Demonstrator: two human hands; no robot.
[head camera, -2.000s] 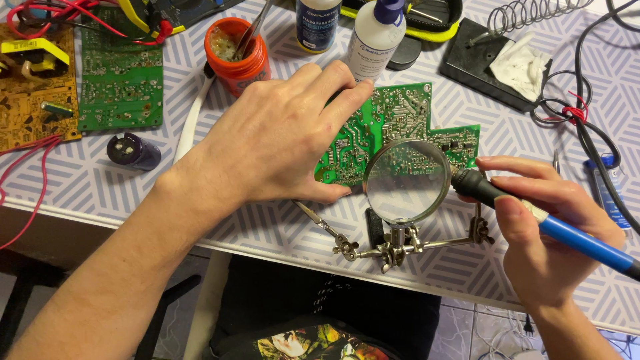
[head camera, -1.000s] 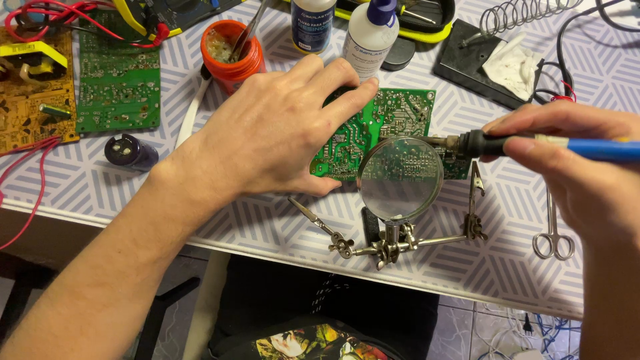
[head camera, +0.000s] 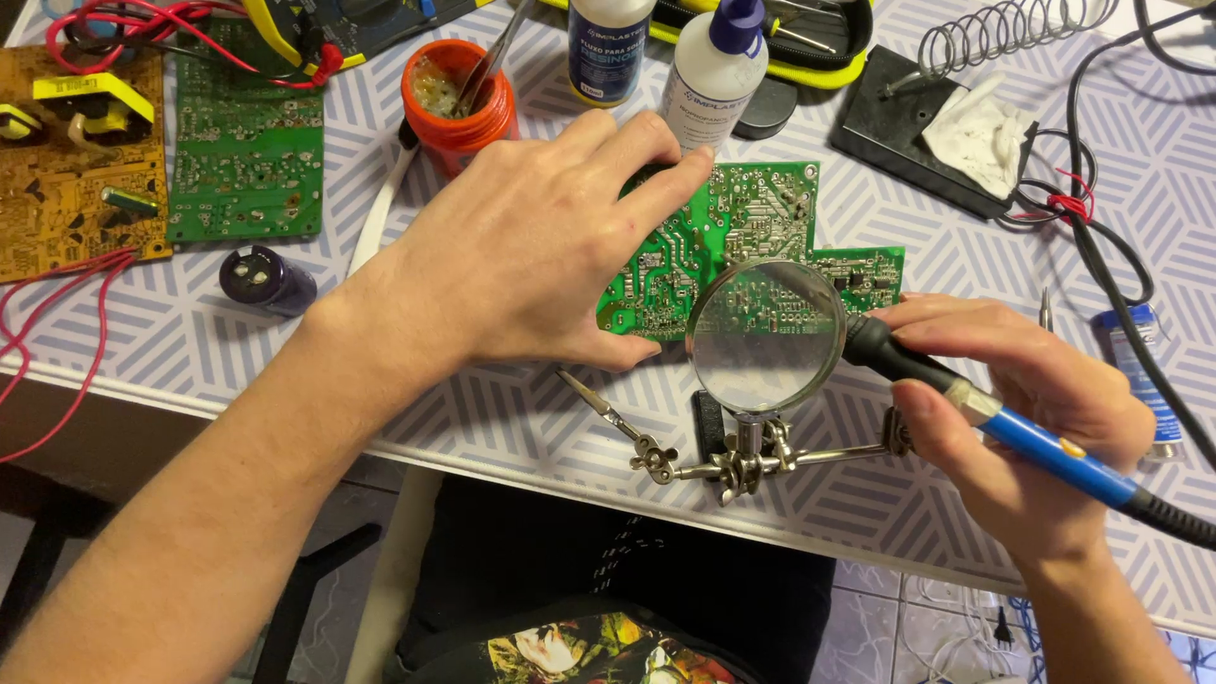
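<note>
My left hand (head camera: 541, 247) grips the left part of a green circuit board (head camera: 703, 228), its thumb at the lower edge and its fingers across the top. A blue soldering iron (head camera: 1054, 451) with a black grip lies in my right hand (head camera: 1016, 408), at the board's lower right. The iron's tip is hidden behind the round magnifying glass (head camera: 768, 337), which stands in front of the board's lower edge. Below the glass, the metal helping-hands stand (head camera: 750, 465) spreads its jointed arms, with an alligator clip (head camera: 594, 399) at its left.
An orange jar (head camera: 461, 142) with tweezers in it and two bottles (head camera: 717, 81) stand behind the board. At the right are a soldering iron stand (head camera: 883, 123), cables (head camera: 1121, 256) and a blue tube (head camera: 1145, 380). A capacitor (head camera: 268, 280) and more circuit boards (head camera: 249, 142) lie left.
From one second ago, my right hand and the soldering iron have moved lower, and the iron now slants down to the right. My left hand has stayed on the board.
</note>
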